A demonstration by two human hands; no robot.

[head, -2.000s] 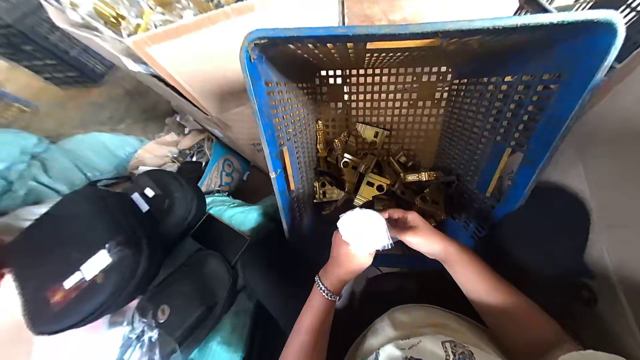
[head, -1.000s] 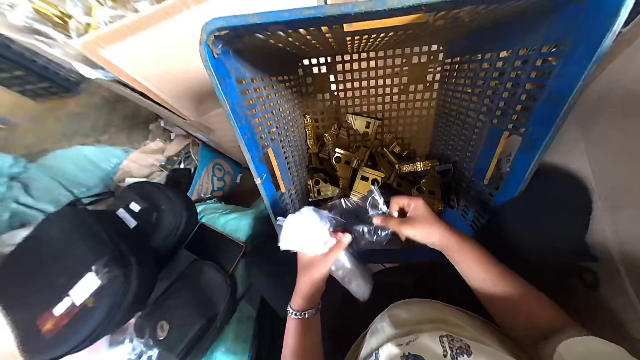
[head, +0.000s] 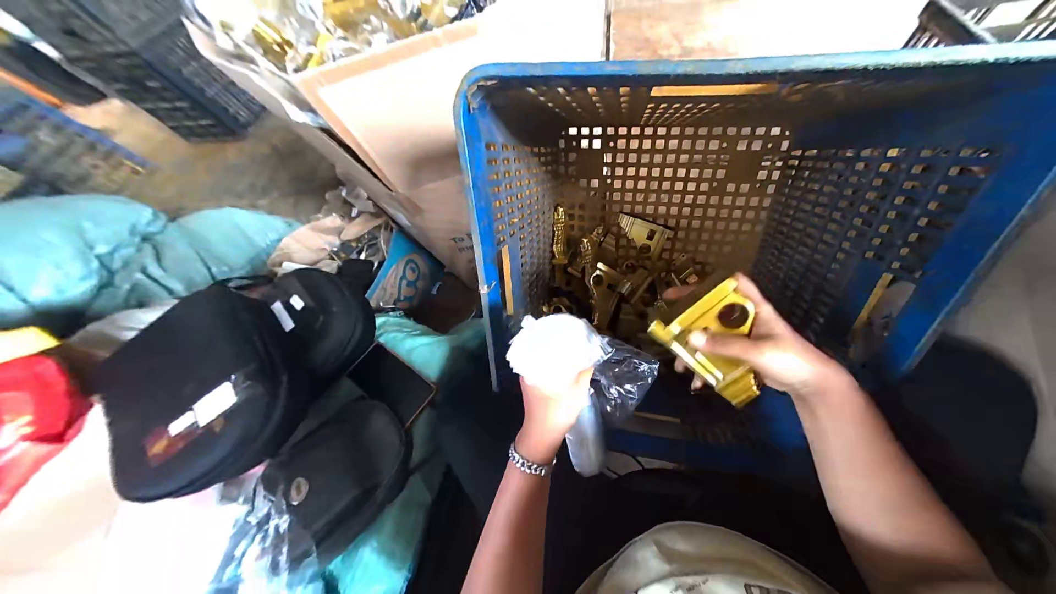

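My left hand (head: 551, 404) is closed around a white bundle (head: 554, 351), which looks overexposed, and a clear plastic bag (head: 623, 375) hangs from that hand toward the right. In my right hand (head: 767, 351) is a gold-coloured metal part (head: 709, 338) with a round hole, gripped between thumb and fingers over the near side of a blue plastic crate (head: 474, 198). Several more gold metal parts (head: 610, 285) lie piled at the crate's bottom. The fingers of my left hand are partly washed out by glare.
Left of the crate stands a cardboard box (head: 396, 99) with wrapped gold pieces. Black fabric cases (head: 198, 396) and a dark flat rectangular object (head: 392, 384) lie on teal sacking at the left. Another dark crate (head: 177, 74) stands at the upper left.
A second ago my right hand was at the clear bag beside my left hand; it now holds a gold metal part, farther right. The left hand still holds the white bundle and bag.
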